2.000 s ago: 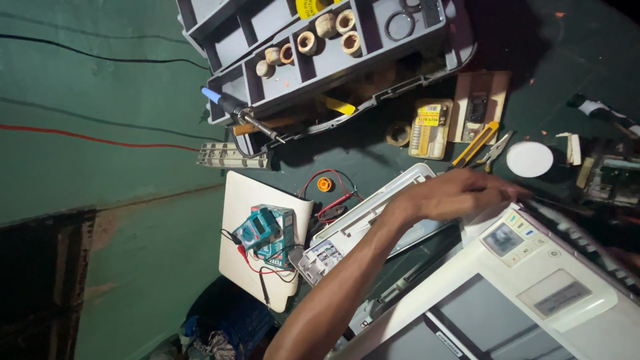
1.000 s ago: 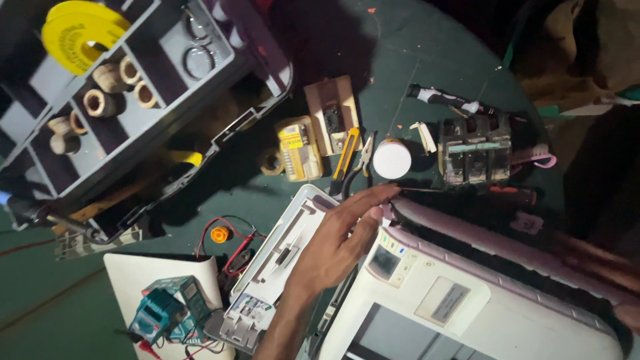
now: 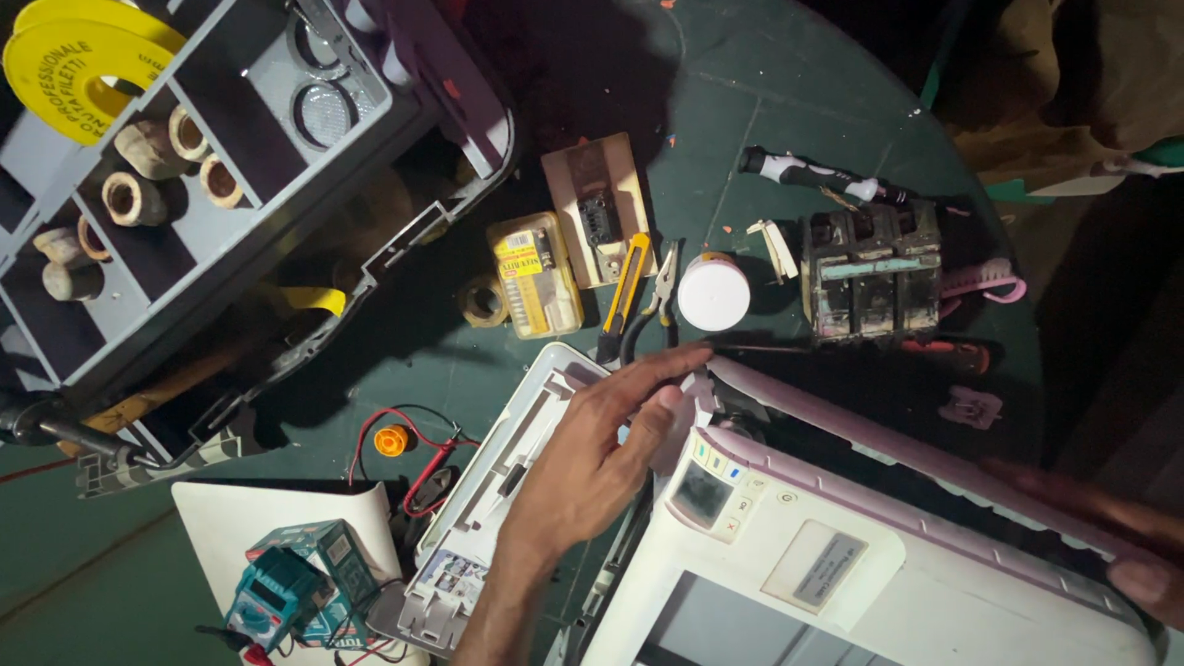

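A white printer housing with a small display and buttons lies at the lower right. Along its upper side runs a long pale plastic panel, with a dark gap between the two. My left hand rests its fingertips at the panel's left end, beside the printer's corner. At the right edge, my right hand grips the panel's other end; it is partly cut off and blurred. Behind my left hand lies a detached white printer lid. Long-nose pliers and a yellow utility knife lie just above my left hand.
A grey toolbox with pipe fittings stands upper left. Further right on the dark table are a yellow bit case, a white round lid, a black three-part block and a screwdriver. A teal multimeter sits lower left.
The view has shifted to the right since the first frame. My right hand has come to show more plainly at the right edge, on the panel. My left hand stays by the printer's corner.
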